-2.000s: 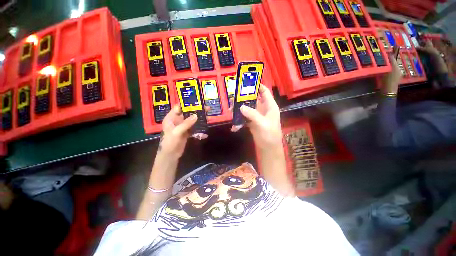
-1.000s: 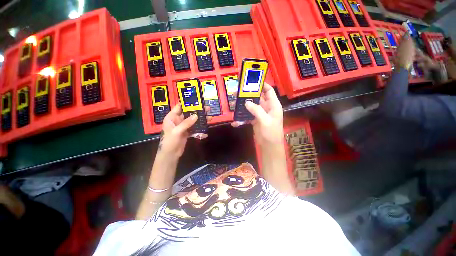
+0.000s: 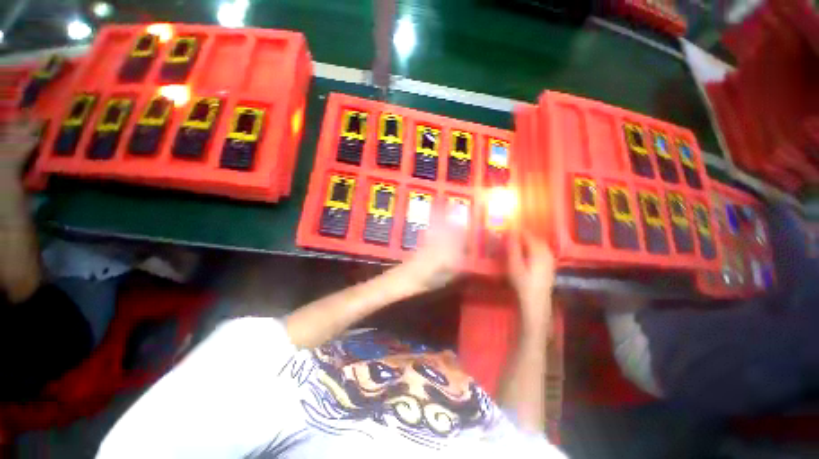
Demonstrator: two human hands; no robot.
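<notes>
The middle red phone tray (image 3: 314, 215) holds two rows of black keypad phones with yellow screen surrounds. A phone with a lit screen (image 3: 497, 154) lies in the top-right pocket, and a dark-screen phone (image 3: 381, 213) lies second in the near row. My left hand (image 3: 440, 254) is blurred over the near row, beside phones with bright screens. My right hand (image 3: 532, 257) is blurred at the tray's near right corner, by the right tray stack. Glare covers the tray's right end. Whether either hand grips a phone cannot be told.
Red tray stacks with phones stand at the left (image 3: 296, 116) and right (image 3: 559, 125) on the green bench (image 3: 215, 220). A red bin (image 3: 485, 332) is below the bench edge. Another person's arm (image 3: 13, 215) is at far left; a dark sleeve (image 3: 745, 327) is at right.
The two phones held up earlier are no longer seen raised. The tray's top-right pocket now holds a phone. My hands have moved to the tray's right side, and the view has shifted.
</notes>
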